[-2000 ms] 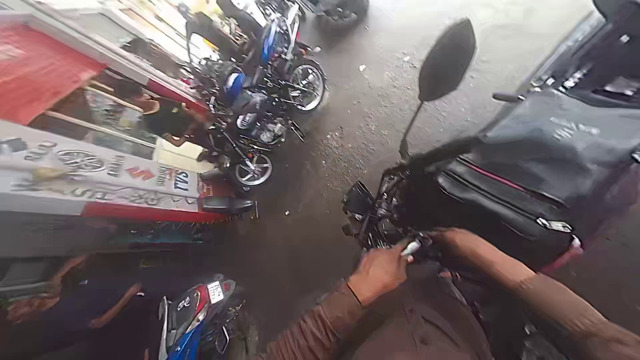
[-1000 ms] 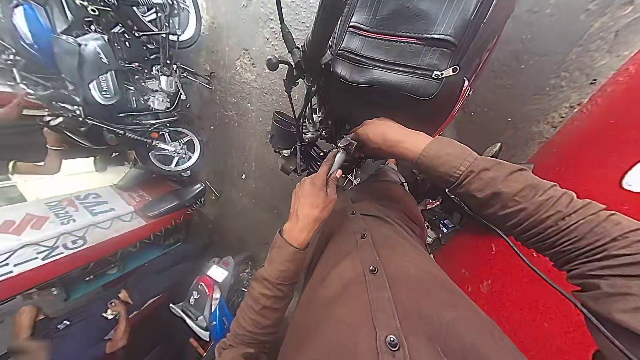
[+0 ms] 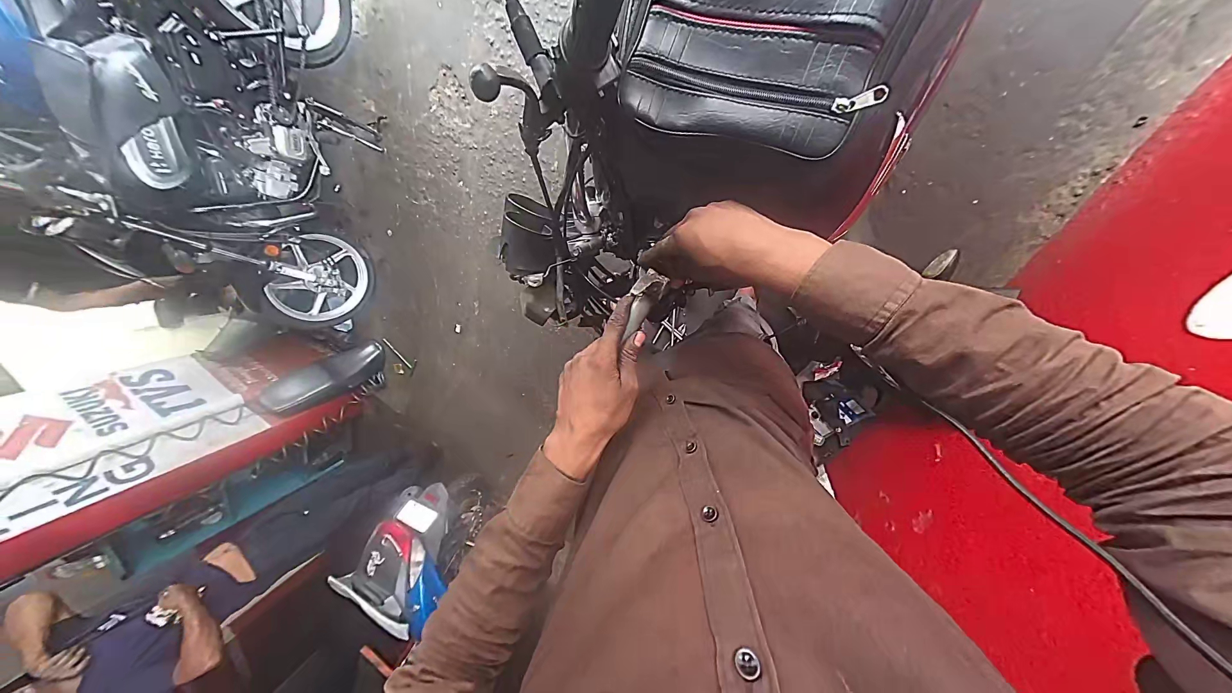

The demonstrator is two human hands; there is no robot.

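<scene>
My left hand point(image 3: 597, 390) is closed around a grey metal hand tool point(image 3: 639, 310), possibly pliers, whose upper end meets the fingers of my right hand. My right hand point(image 3: 727, 245) is bent over the same spot with curled fingers; what it grips is hidden. Both hands are at the front of a motorcycle, among dark cables point(image 3: 577, 183) and metal parts. Just beyond lies its black tank cover point(image 3: 751, 87) with a zip. A brake lever point(image 3: 531, 106) and handlebar extend away from me. A round black housing point(image 3: 527, 236) is left of my hands.
Parked motorcycles point(image 3: 154, 125) stand at upper left, above a counter with a signboard point(image 3: 125, 423). A person in dark clothes point(image 3: 144, 616) is at lower left, near a red and blue scooter or motorcycle part point(image 3: 409, 558). A red surface point(image 3: 962, 539) and a black cable point(image 3: 1020, 481) are at right.
The view has turned and moved closer to the motorcycle front. Both hands remain together at its front, with the grey tool in my left hand.
</scene>
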